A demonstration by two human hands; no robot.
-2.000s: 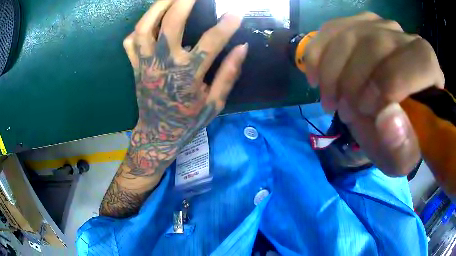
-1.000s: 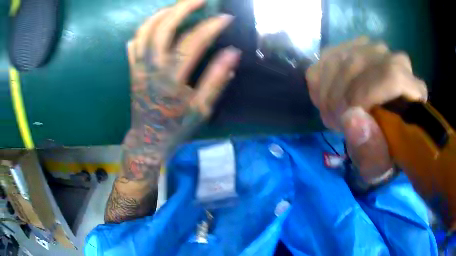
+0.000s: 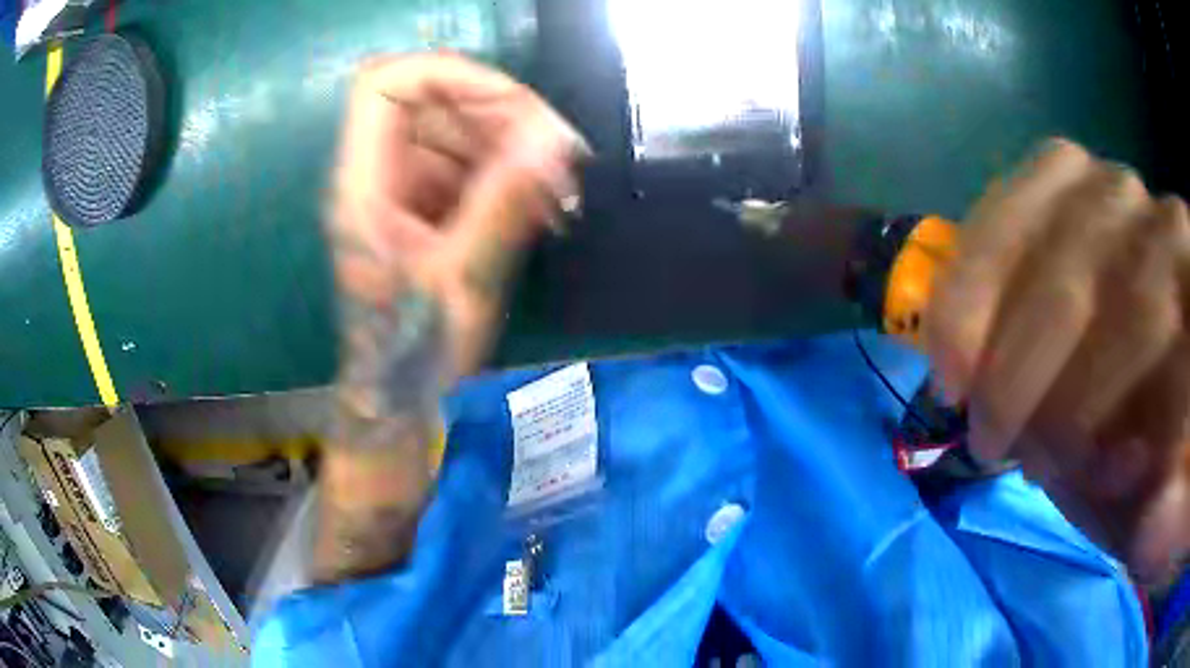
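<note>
A phone unit with a glaring silvery panel [image 3: 715, 91] lies on a black mat [image 3: 640, 281] at top centre; the top picture edge cuts it off. My right hand [image 3: 1077, 326] grips an electric screwdriver with an orange collar [image 3: 920, 277] and dark nose. The nose points left toward the unit's near end; its tip is blurred and I cannot see contact. My left hand [image 3: 437, 170], tattooed and blurred, is left of the unit with thumb and fingertips pinched together. Whether it holds a tiny screw cannot be told.
A round dark-grey tray [image 3: 102, 131] lies on the green bench [image 3: 248, 300] at the left, over a yellow line [image 3: 81, 307]. A cardboard box [image 3: 111, 522] stands below the bench at lower left. A wrist strap tag [image 3: 924, 457] shows near my right wrist.
My left hand's fingers have gone from spread to pinched. My right hand has moved right and down with the screwdriver. The view has shifted, showing more of the round tray.
</note>
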